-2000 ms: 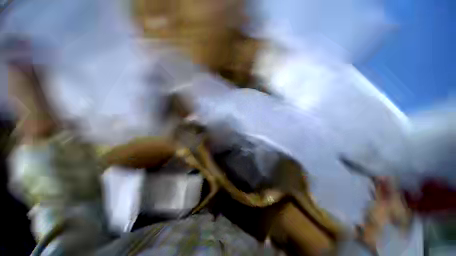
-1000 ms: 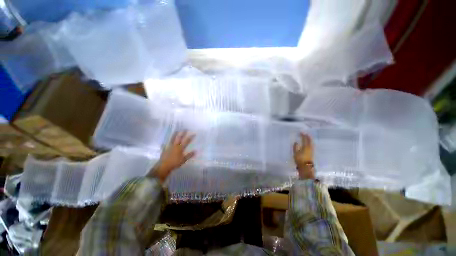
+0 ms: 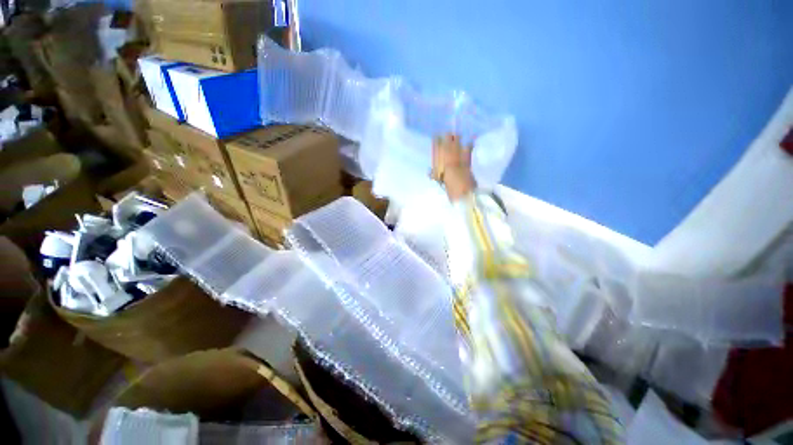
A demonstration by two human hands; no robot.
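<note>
My right hand (image 3: 452, 165) reaches forward at the upper middle, against crumpled clear film (image 3: 396, 130). Its back faces me, and blur hides whether the fingers grip the film. The sleeve crosses the ribbed clear sheets below. One long air-column sheet (image 3: 374, 252) runs diagonally down to the lower middle. Another ribbed sheet (image 3: 204, 243) lies to its left, and its end hangs near an open carton. My left hand is not in view.
Closed brown cartons (image 3: 287, 169) and blue-and-white boxes (image 3: 217, 100) are stacked at upper left. An open carton (image 3: 148, 326) holds white and black parts (image 3: 104, 261). A blue surface (image 3: 591, 104) stands behind. More film (image 3: 704, 304) lies at right.
The view has swung left to the cartons. My right hand has moved from the flat ribbed sheets to the crumpled film by the blue surface. My left hand has left the view.
</note>
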